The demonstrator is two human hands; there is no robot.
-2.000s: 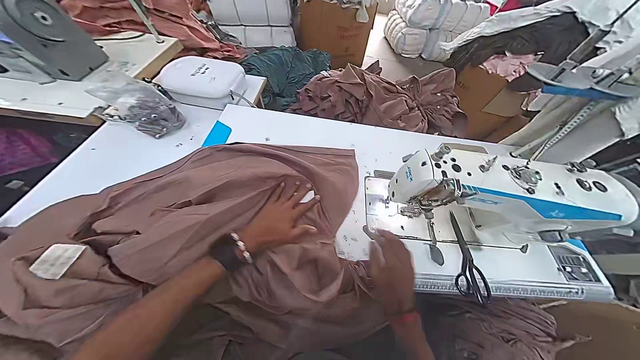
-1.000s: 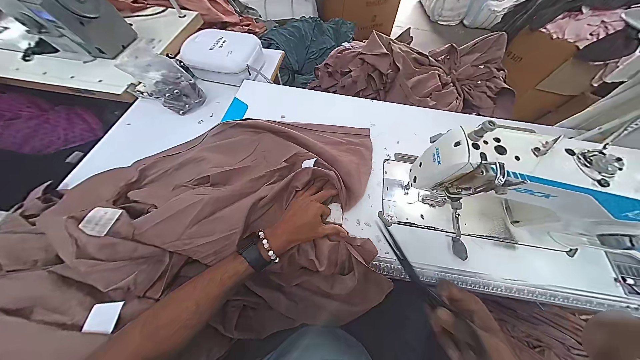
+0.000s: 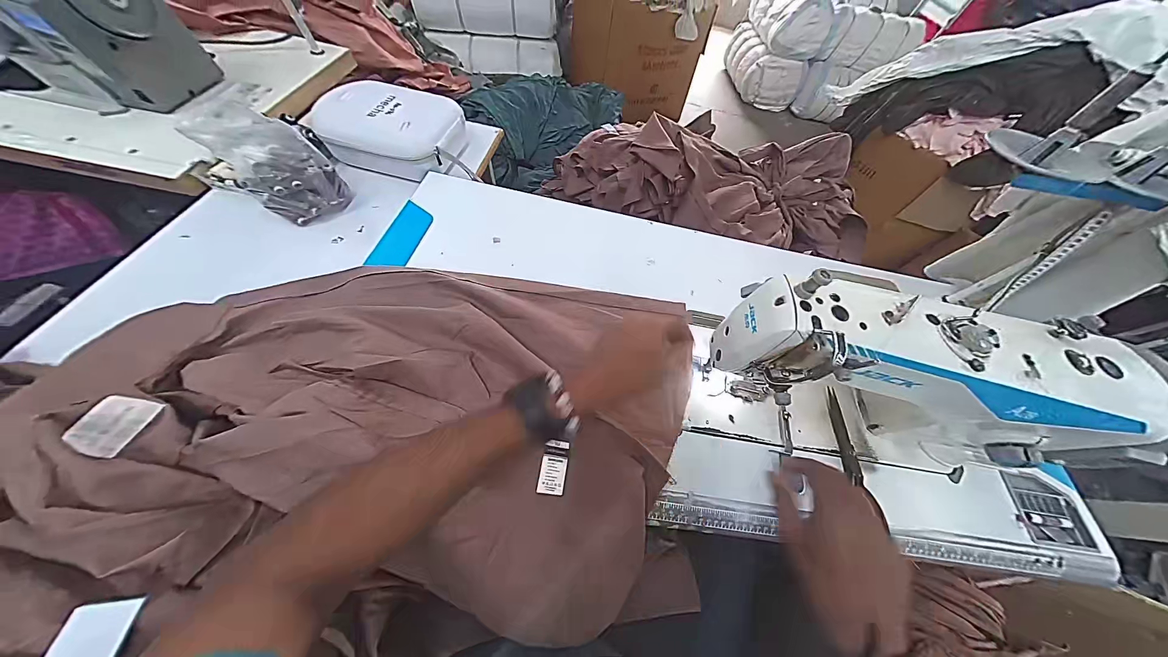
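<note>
A brown garment [image 3: 365, 365] is spread over the left of the sewing table, with a white label [image 3: 552, 468] and a larger white patch [image 3: 114, 426] on it. My left hand [image 3: 634, 365], blurred, lies on the cloth near its right edge, beside the needle area of a Jack sewing machine [image 3: 912, 365]. Whether its fingers pinch the cloth is unclear. Scissors [image 3: 844, 438] rest on the machine bed with their blades pointing away. Over their handles is my right hand [image 3: 844, 557], also blurred; its grip on them cannot be made out.
A clear bag of small parts [image 3: 283, 169] and a white case [image 3: 388, 123] stand at the back left. Brown cloth [image 3: 703, 182] is heaped behind the table, near cardboard boxes [image 3: 639, 59]. Another machine [image 3: 119, 55] is at the upper left.
The scissors, held up over the table's front edge by my right hand a second ago, now lie on the machine bed. My left hand has moved toward the needle area, and the cloth lies flatter there.
</note>
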